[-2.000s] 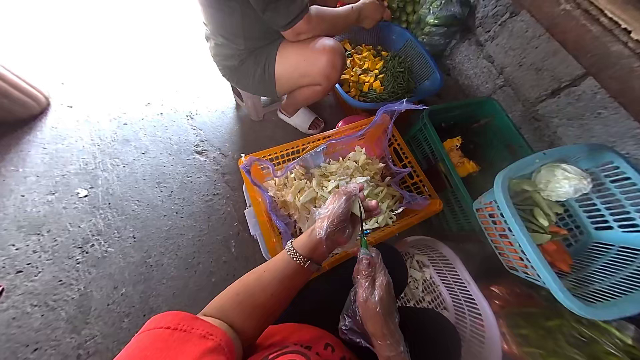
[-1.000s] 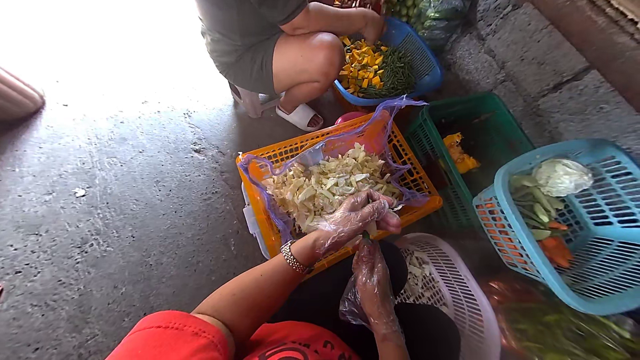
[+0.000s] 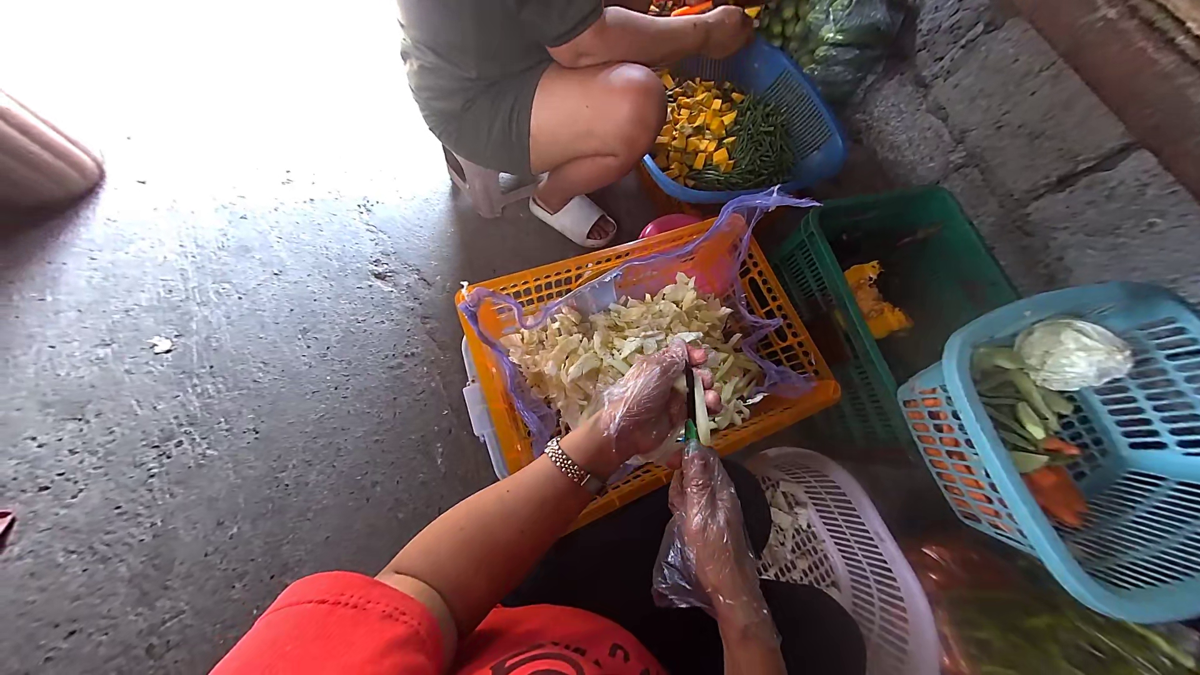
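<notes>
Both my hands wear clear plastic gloves. My left hand (image 3: 652,398) holds a pale piece of vegetable (image 3: 701,409) above the orange crate. In my right hand (image 3: 705,506) is a knife (image 3: 691,403) with a green handle; its dark blade lies along the pale piece. Under my left hand, cut pale vegetable pieces (image 3: 600,347) are heaped on plastic and purple netting (image 3: 506,375) inside the orange plastic crate (image 3: 562,279). A pale lilac basket (image 3: 877,544) with white pieces in it stands by my right knee.
A light blue basket (image 3: 970,375) at right holds a wrapped pale ball, green pods and orange pieces. Behind it is a green crate (image 3: 966,234). Another person (image 3: 600,112) sits beside a blue basket (image 3: 825,141) of diced squash and cut green beans. A block wall (image 3: 1041,131) borders the right.
The knife blade and pale piece, hidden by my left hand a second ago, show now. The other person's hand has moved up from over the blue basket.
</notes>
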